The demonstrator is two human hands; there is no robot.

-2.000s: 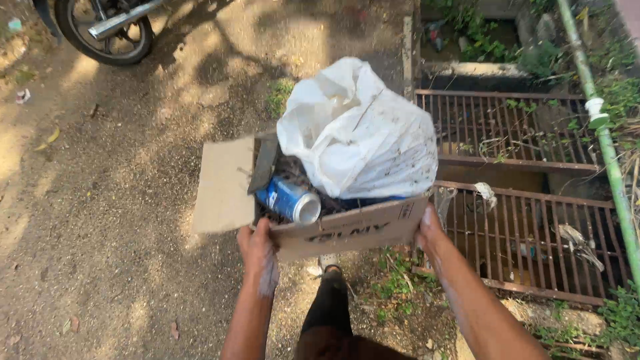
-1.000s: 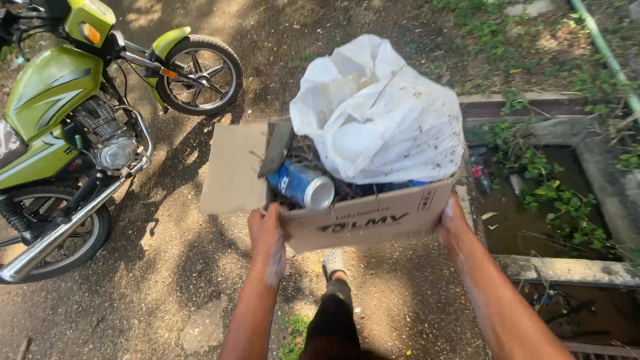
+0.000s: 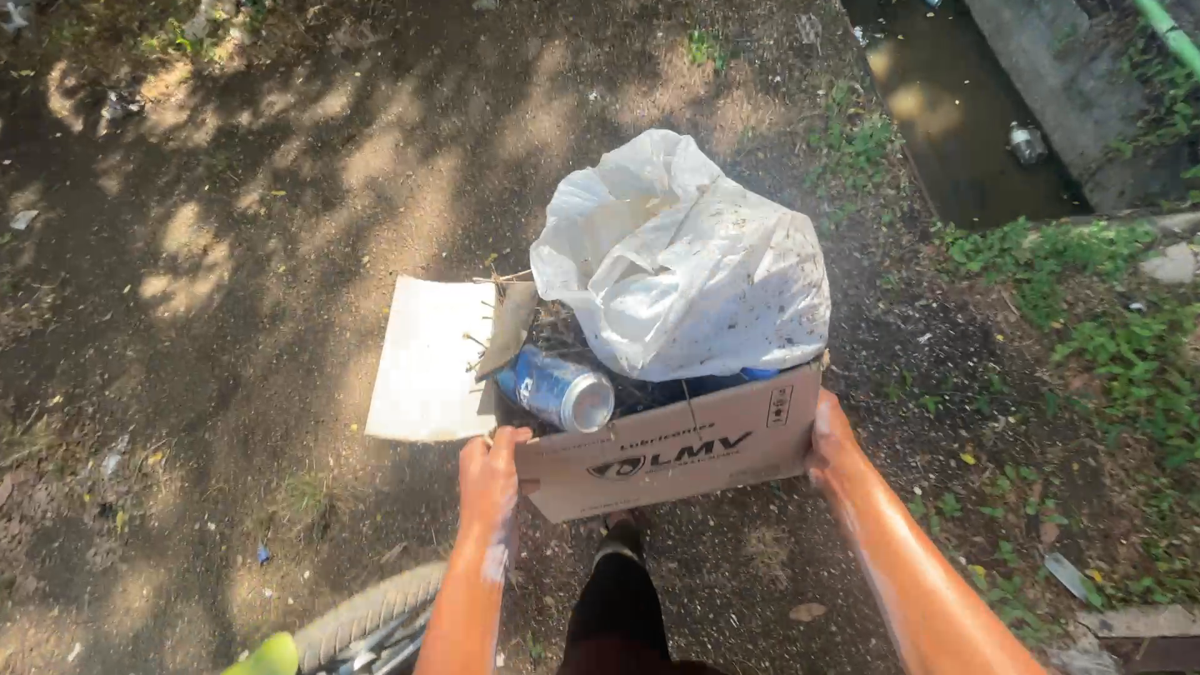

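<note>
A cardboard box (image 3: pixel 675 459) with printing on its near side is held up in front of me. My left hand (image 3: pixel 492 473) grips its near left corner, and my right hand (image 3: pixel 830 436) grips its right end. In the box lie a blue drink can (image 3: pixel 562 389) on its side, dry twigs and a dirty white plastic bag (image 3: pixel 694 272) that bulges above the rim. One flap (image 3: pixel 431 361) sticks out to the left, with a flat brownish piece (image 3: pixel 509 328) beside it. The undersides of the box and my fingertips are hidden.
Dirt ground (image 3: pixel 281 234) in patchy shade lies around my foot. At the upper right is a ditch of murky water (image 3: pixel 975 122) with a plastic bottle (image 3: pixel 1027 143) in it, edged by concrete (image 3: pixel 1059 75). A motorcycle wheel (image 3: pixel 375 609) shows at the lower left.
The view has moved along the path: the metal grates seen two seconds ago are out of view, and the motorcycle has slid to the lower left. Both hands still hold the box.
</note>
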